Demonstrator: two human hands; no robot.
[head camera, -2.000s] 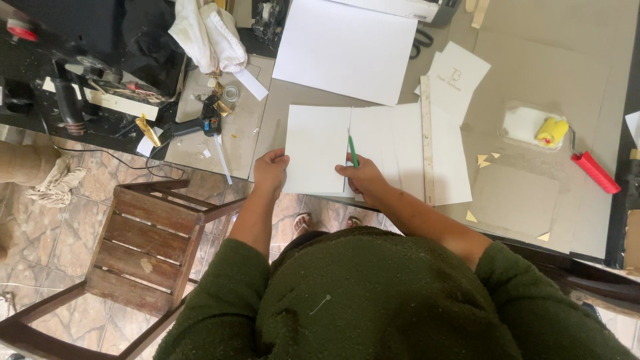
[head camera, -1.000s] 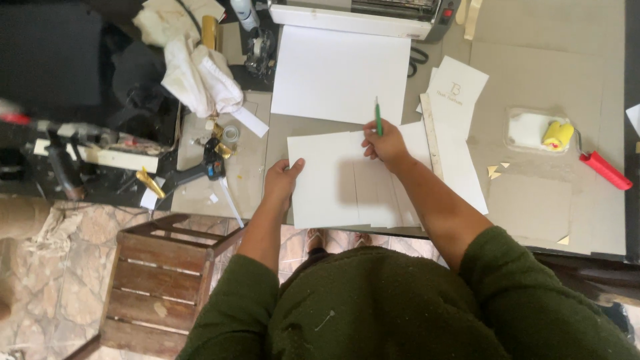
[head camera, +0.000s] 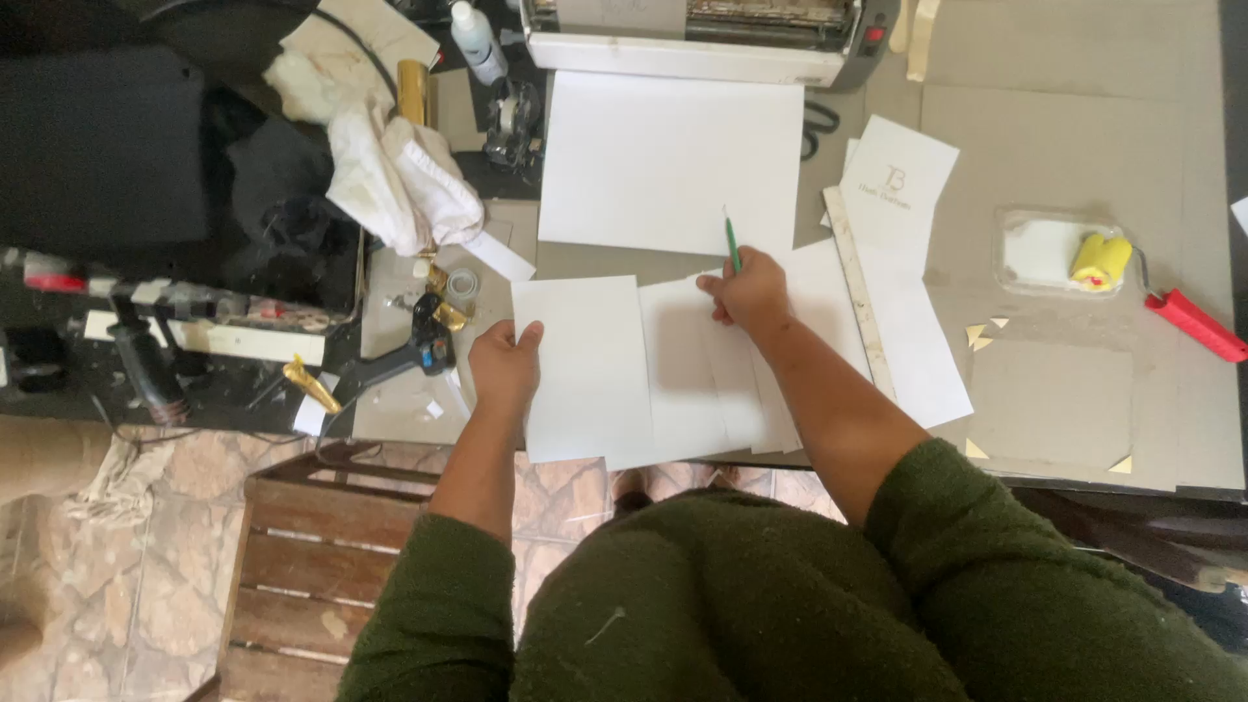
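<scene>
My left hand (head camera: 505, 366) pinches the left edge of a white paper sheet (head camera: 585, 370), thumb on top. In my right hand (head camera: 751, 292) is a green pencil (head camera: 732, 246), its tip pointing away from me; the hand is over more overlapping white sheets (head camera: 682, 380). These sheets lie along the table's front edge. A larger white sheet (head camera: 668, 161) lies behind them. To the right, a long, narrow, stained strip (head camera: 860, 292) rests across the papers, beside a folded white sheet with a printed logo (head camera: 897, 190).
Scissors (head camera: 821, 129) lie below a white and grey machine (head camera: 682, 54). At right are a plastic tray (head camera: 1033, 255) and a yellow paint roller (head camera: 1102, 261) with red handle. Left are a glue gun (head camera: 405, 351), white cloths (head camera: 409, 185) and a wooden chair (head camera: 312, 575).
My right hand, with the pencil, has moved away from the front edge compared with two seconds ago. The left sheet and those beside it are now spread apart.
</scene>
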